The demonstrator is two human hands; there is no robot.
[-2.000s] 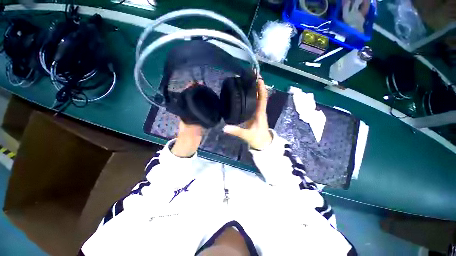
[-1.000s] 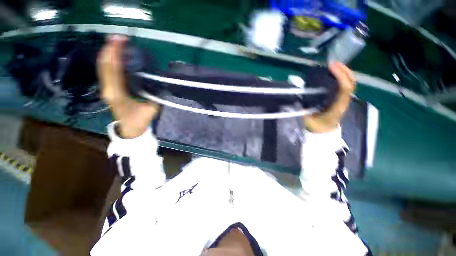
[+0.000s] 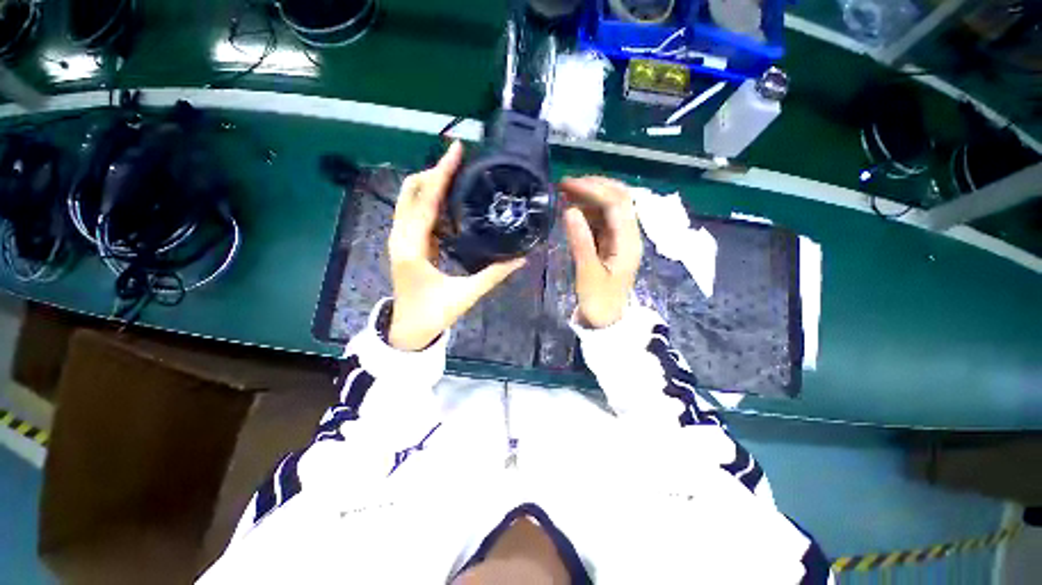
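A black headset (image 3: 503, 206) is held up over the dark work mat (image 3: 743, 326), edge-on, with the pale logo on its round ear cup facing me. Its silver headband hoops point away towards the conveyor. My left hand (image 3: 429, 257) grips the cup from the left, thumb under its lower edge. My right hand (image 3: 606, 246) is at the cup's right side with bent fingers; whether it grips the cup is unclear. The boom microphone tip (image 3: 338, 169) seems to stick out to the left. A crumpled white cloth (image 3: 686, 246) lies on the mat's right part.
Several headsets (image 3: 149, 211) are heaped at left on the green bench. Beyond the mat are a white fluffy wad (image 3: 580, 97), a yellow box-like item (image 3: 657, 80), a white bottle (image 3: 743, 120) and a blue parts tray (image 3: 686, 43). An open cardboard box (image 3: 149, 457) stands below left.
The headset was stretched wide between both hands; now its cups are together and it is turned edge-on, logo towards me. Both hands have come inward to the middle.
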